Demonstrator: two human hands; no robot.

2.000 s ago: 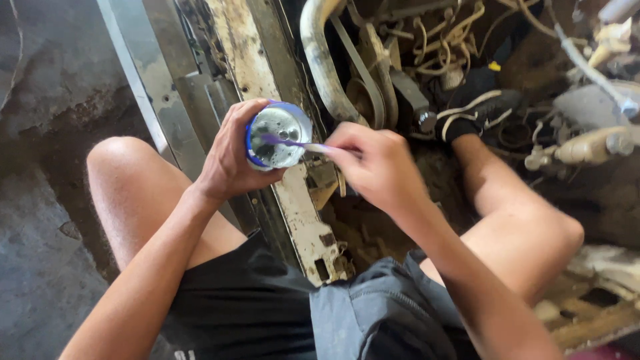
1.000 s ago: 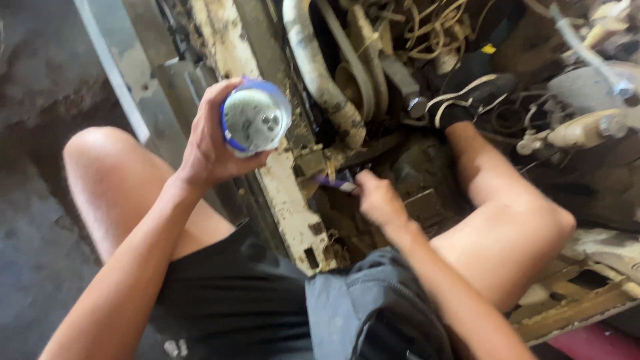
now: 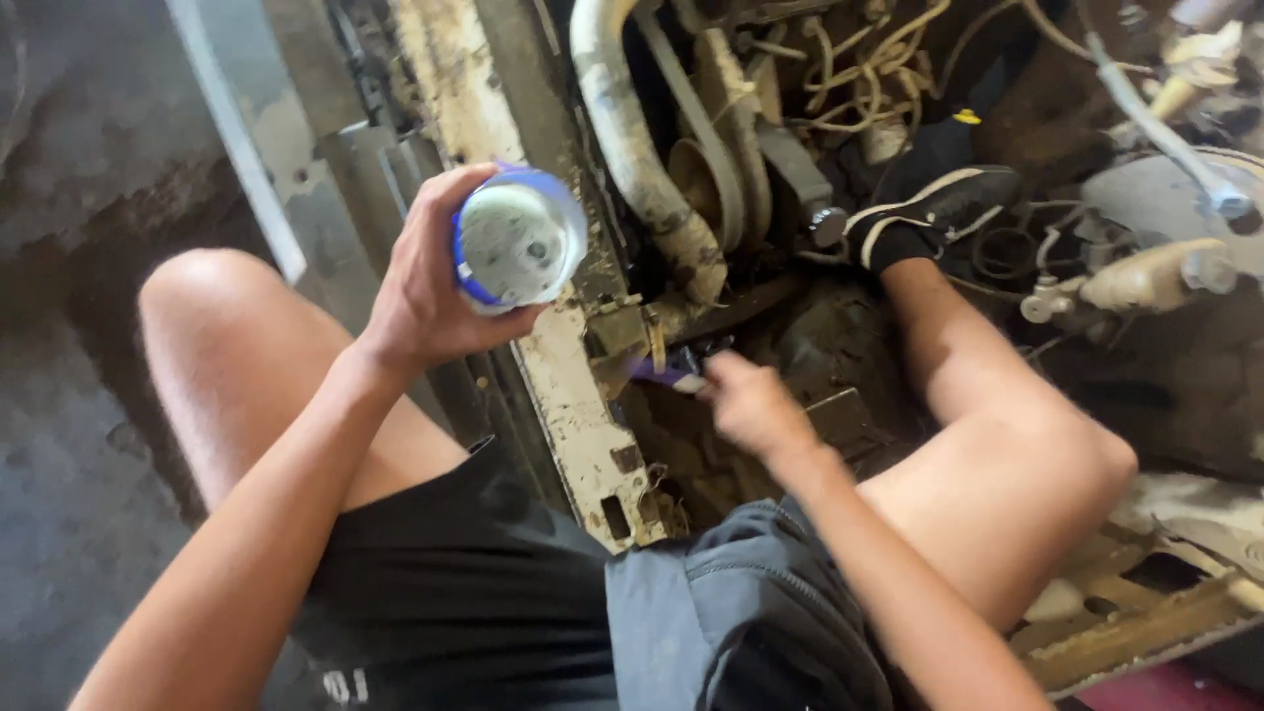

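My left hand (image 3: 425, 267) is wrapped around a clear plastic cup with a blue band (image 3: 518, 237), held upright over a worn cream-painted metal rail; foamy, cloudy liquid shows inside. To the right and lower, my right hand (image 3: 755, 405) grips a slim brush-like tool with a purple and white handle (image 3: 670, 375). The tool's far end is blurred against the grimy metal just right of the cream-painted metal rail (image 3: 573, 405), so its tip cannot be made out.
A thick, dirty curved pipe (image 3: 637, 148) runs beyond my hands. Tangled hoses (image 3: 869, 79) lie farther off, near my black shoe (image 3: 933, 212). A cylindrical metal part (image 3: 1145, 281) is at the right. A grey metal beam (image 3: 267, 128) stands left of the rail.
Two seconds ago the purple tool was in the cup; my right hand has since drawn it out and down to the metal beside the rail. The cup has moved away from the right hand.
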